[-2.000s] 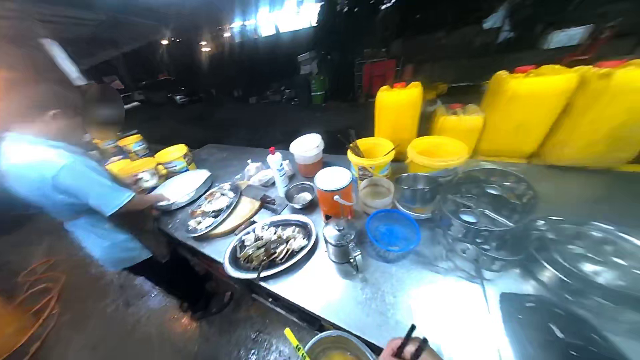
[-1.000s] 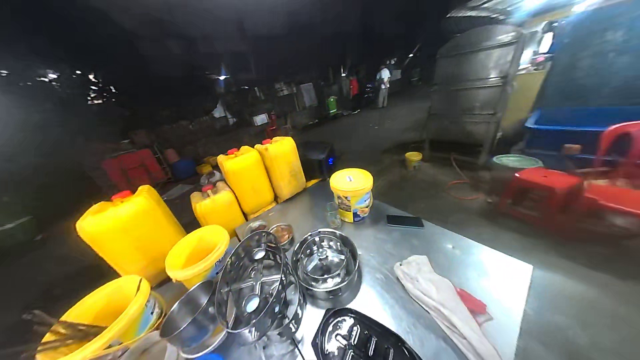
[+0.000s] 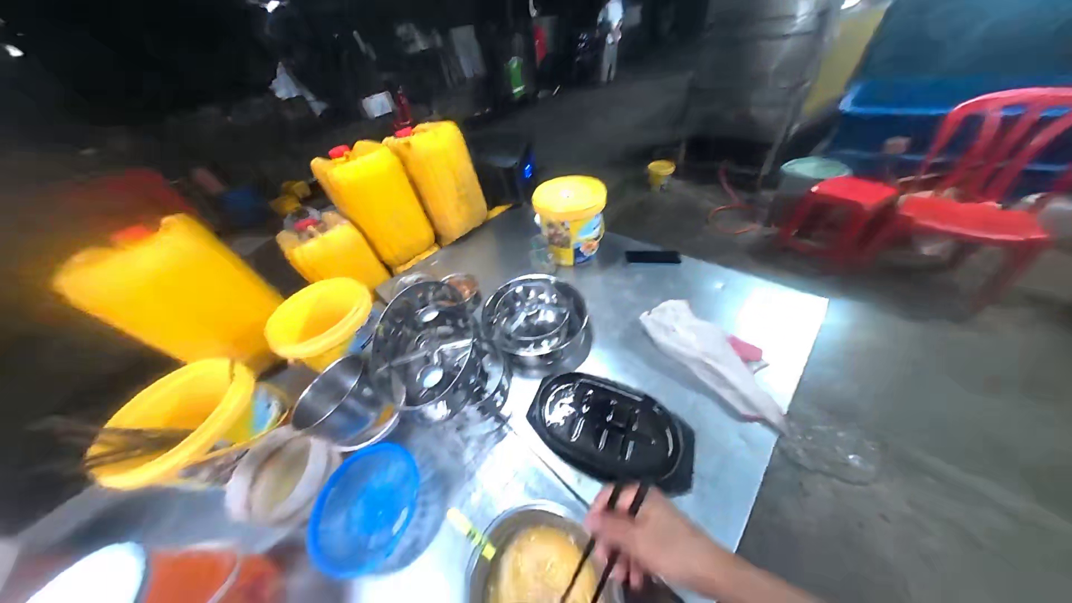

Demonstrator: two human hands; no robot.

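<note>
My right hand point(image 3: 641, 536) is closed around a pair of dark chopsticks point(image 3: 609, 544), their tips reaching into a metal bowl point(image 3: 494, 544) of yellow liquid point(image 3: 543, 568) at the bottom edge. A utensil with a yellow, marked handle point(image 3: 471, 533) leans on the bowl's left rim. Just beyond my hand lies a black oval sizzling plate point(image 3: 615, 427), shiny on top. A blue plastic basin point(image 3: 364, 509) stands left of the bowl. My left hand is out of the picture.
Metal racks and bowls point(image 3: 536, 322), a steel pot point(image 3: 335, 402) and yellow buckets point(image 3: 322, 322) crowd the table's left side. Yellow jerrycans point(image 3: 167, 289) stand behind. A lidded bucket point(image 3: 569, 218), a dark phone point(image 3: 653, 257) and a white cloth point(image 3: 708, 356) lie farther right. Red chairs point(image 3: 971, 213) stand beyond.
The view has swung to the right from the person in light blue and the food platters. My right hand with the chopsticks, out of view a second ago, shows again over the bowl.
</note>
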